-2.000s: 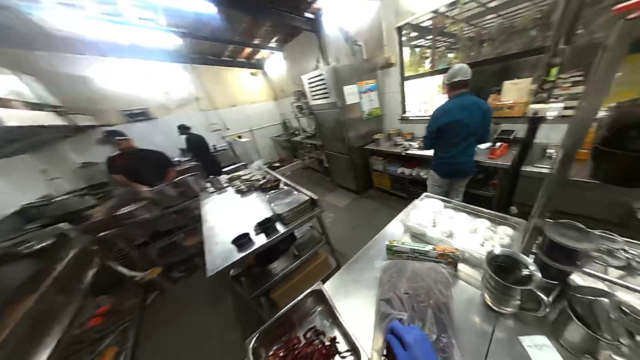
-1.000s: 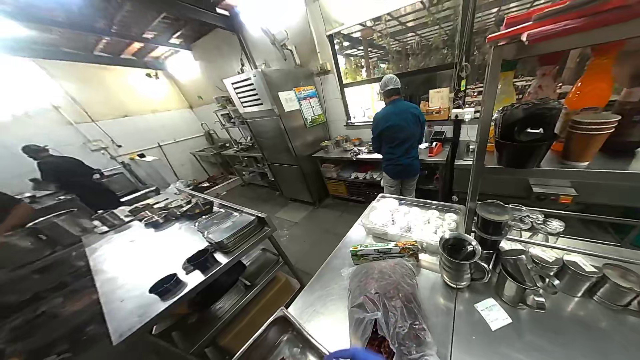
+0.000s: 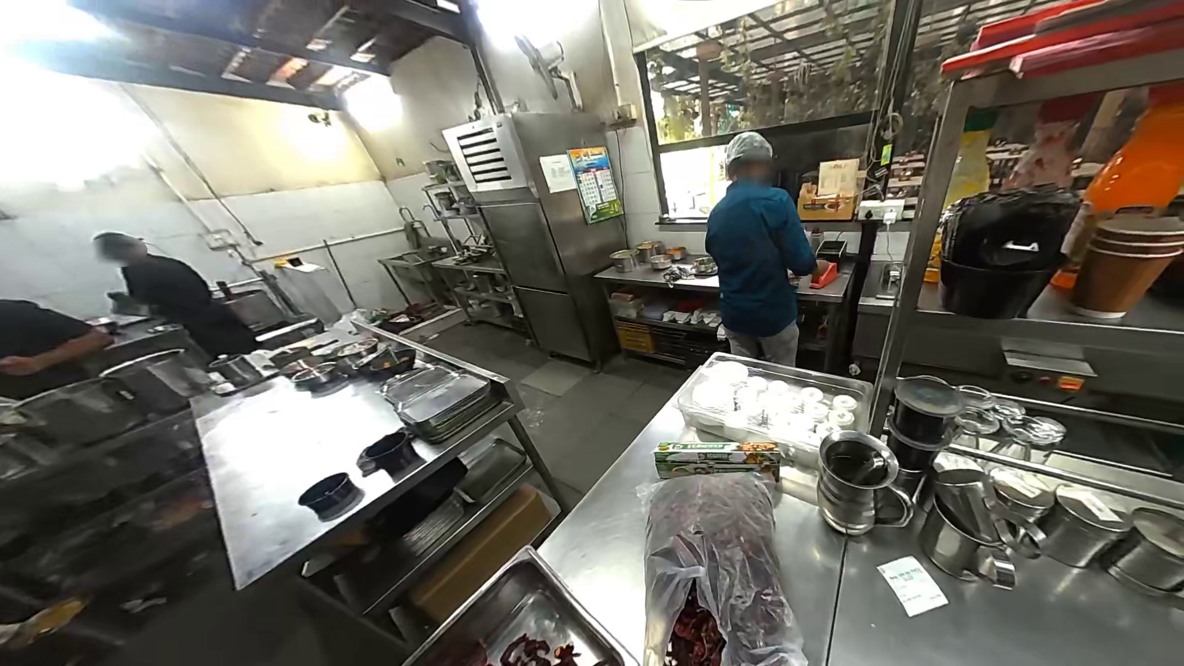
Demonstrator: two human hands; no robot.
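Note:
Neither of my hands shows in the head view now. A clear plastic bag (image 3: 717,555) lies on the steel counter, with dark red dried pieces (image 3: 696,634) visible at its near opening. Left of the bag, at the bottom edge, is a steel tray (image 3: 532,578) with some of the same dark red pieces in it; its near part is cut off. A printed carton (image 3: 717,458) touches or nearly touches the bag's far end. Behind that stands a clear plastic tub (image 3: 777,398) of white items.
Steel jugs (image 3: 858,486) and lidded canisters (image 3: 1090,525) stand to the right beside a paper slip (image 3: 913,585). A shelf post (image 3: 925,240) rises there. Another steel table (image 3: 268,453) is at left. One person (image 3: 758,250) stands at the back counter, two others at left.
The blue-gloved hand seen at the bag's near end, then only at the bottom edge, has gone out of view. The view has swung to the right.

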